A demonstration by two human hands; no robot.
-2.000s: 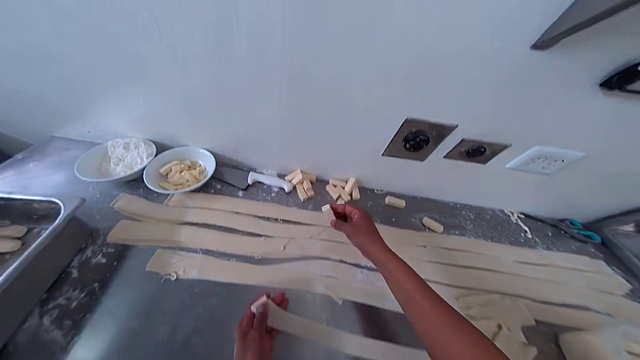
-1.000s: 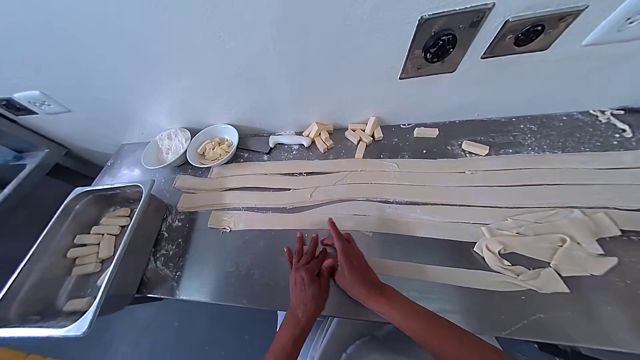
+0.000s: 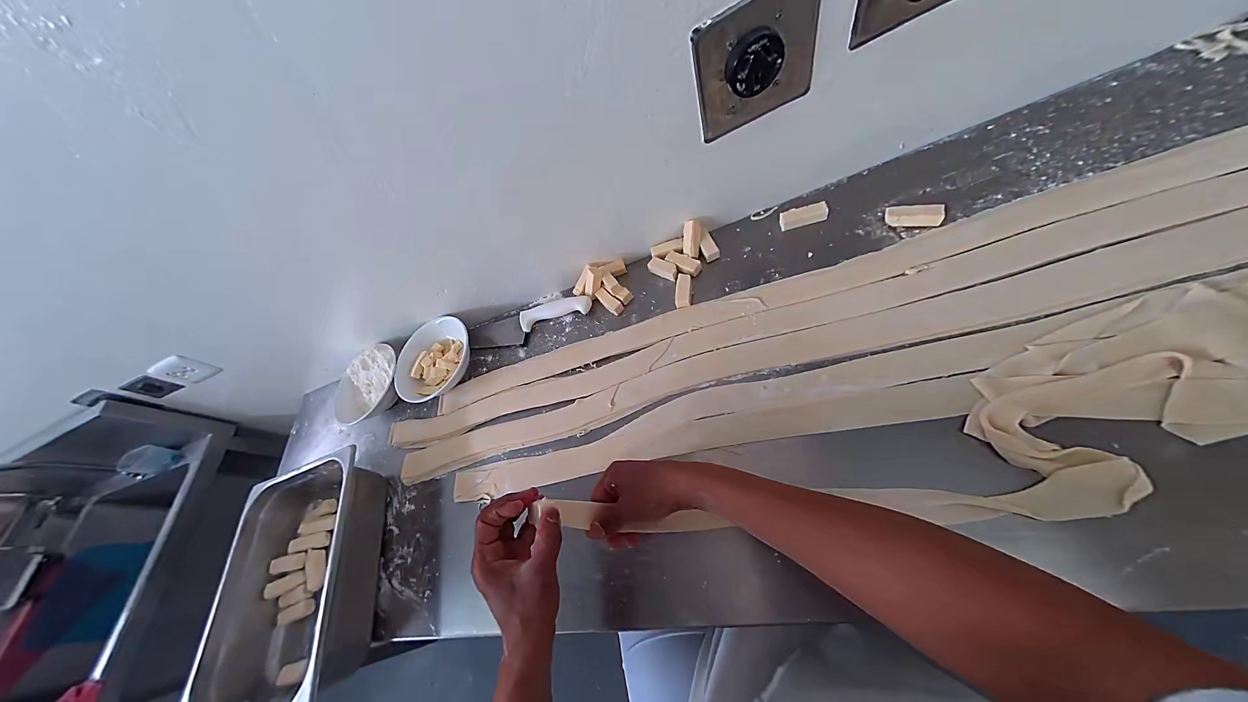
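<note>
Near the front of the steel counter, my left hand (image 3: 522,556) pinches the end of a dough strip (image 3: 575,514) between thumb and fingers; what lies inside that end is mostly hidden. My right hand (image 3: 639,502) holds the same strip a little further right. From there the strip runs under my right forearm to a crumpled heap of dough (image 3: 1102,380). Several long flat dough strips (image 3: 829,341) lie behind my hands. Cheese-like sticks (image 3: 682,258) rest in piles near the wall, with two single sticks (image 3: 915,215) further right.
A bowl of white powder (image 3: 370,380), a bowl of pale yellow pieces (image 3: 436,363) and a white-handled knife (image 3: 554,313) stand along the wall. A deep steel pan (image 3: 349,546) with several pale wrapped-looking sticks is at the left. An outlet plate (image 3: 756,63) is on the wall.
One second ago both hands were close together, fingers spread, at the counter's front; now both grip the strip. The view has turned and shifted.
</note>
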